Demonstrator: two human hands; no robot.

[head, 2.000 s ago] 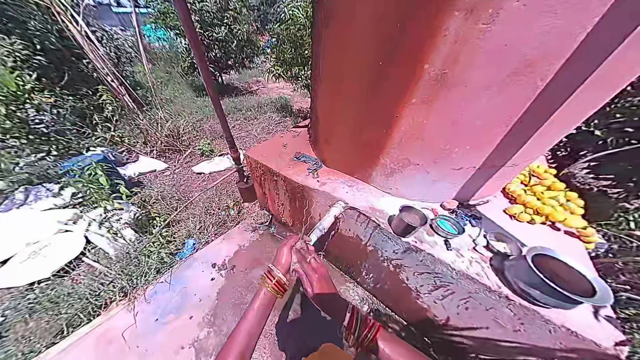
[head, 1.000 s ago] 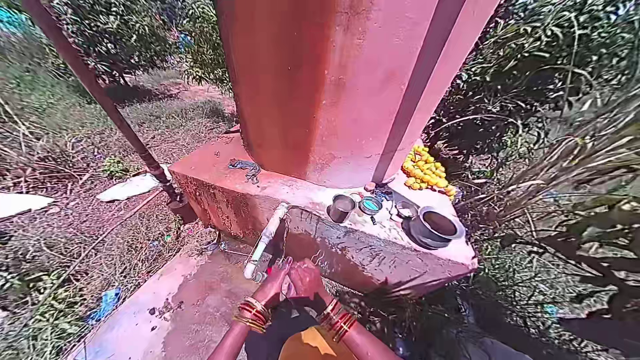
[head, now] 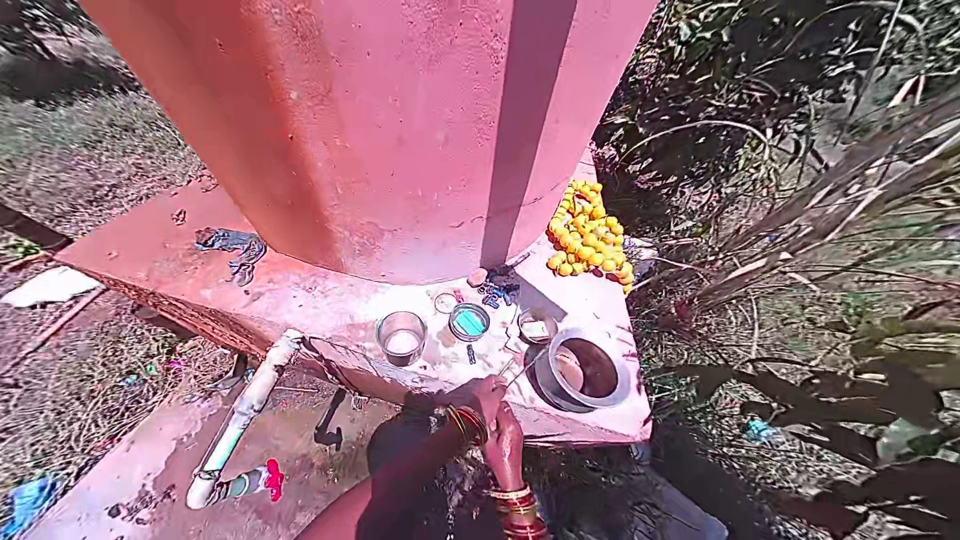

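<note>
My left hand point(head: 489, 397) and my right hand point(head: 505, 442) are close together at the ledge's front edge, with bangles on both wrists. Thin lines show by the left fingers; whether they are held is unclear. Right of the hands stands a wide-rimmed metal pot point(head: 581, 371). Behind them are a steel tumbler point(head: 401, 337), a round dish holding a green bar point(head: 470, 322) and a small bowl with a pale piece inside point(head: 537, 327). To the left, a white pipe point(head: 251, 397) runs down to a red-handled tap point(head: 274, 480).
A pink pillar point(head: 390, 135) rises from the ledge point(head: 322, 300). Yellow flowers, seemingly a garland point(head: 589, 236), lie at its right side. A dark, crumpled cloth point(head: 232, 247) is on the left part. Dry stalks and bushes border the right; a dark pole meets the left corner.
My hands have moved from beside the pipe and tap to the ledge's front edge near the metal pot. The view has swung to the right.
</note>
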